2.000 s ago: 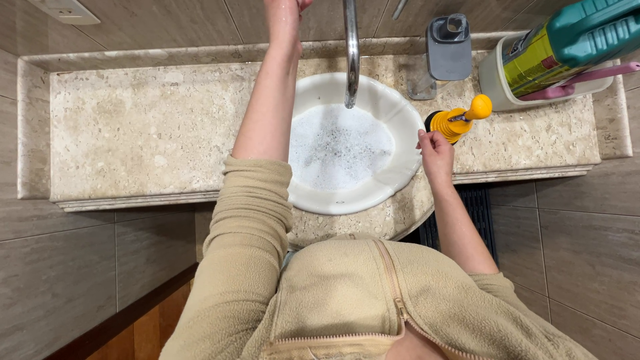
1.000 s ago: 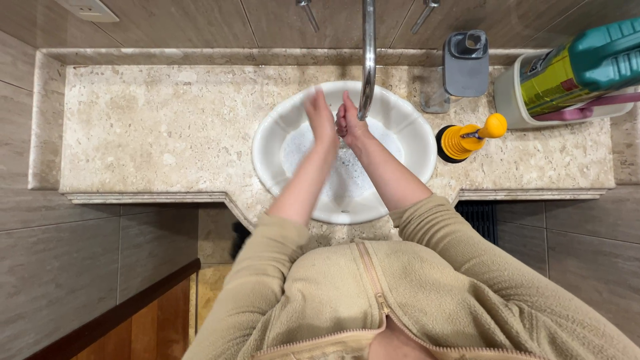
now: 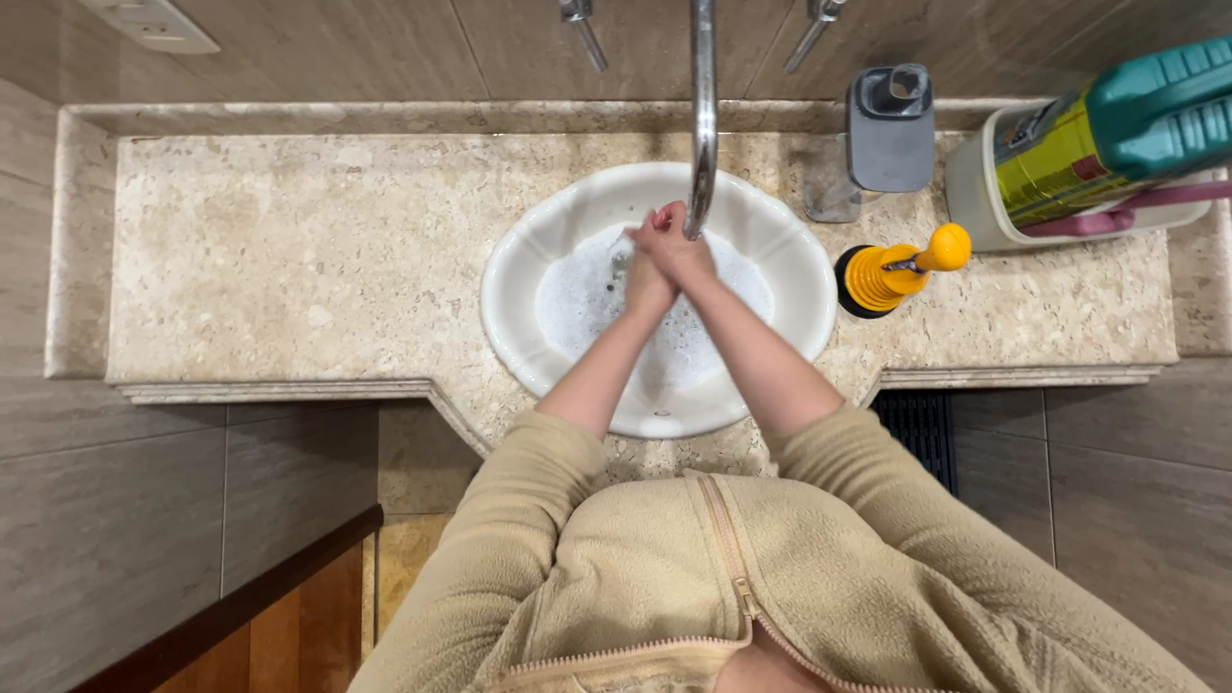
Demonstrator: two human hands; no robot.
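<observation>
Over the white oval washbasin (image 3: 664, 414), my left hand (image 3: 647, 274) and my right hand (image 3: 681, 248) touch each other, the right one lying across the left. Both are just beneath the end of the chrome faucet spout (image 3: 704, 115). Part of my left hand is hidden behind the right. No object shows in either hand, and the finger positions are partly covered. Sudsy water with foam and dark specks (image 3: 577, 308) lies in the basin below. To the right of the basin, a small yellow plunger (image 3: 881, 279) with a black base stands on the stone counter.
Behind the plunger are a grey soap dispenser (image 3: 893, 144) and a clear glass (image 3: 833, 197). A white plastic bin (image 3: 982, 192) at the right holds a green-and-teal jug (image 3: 1068, 154) and a pink-handled item (image 3: 1083, 224). Two chrome tap handles (image 3: 585, 34) (image 3: 816, 34) are on the tiled wall.
Two seconds ago my left hand was up behind the basin and my right was beside the plunger. Both came together over the basin, and the right now crosses the left.
</observation>
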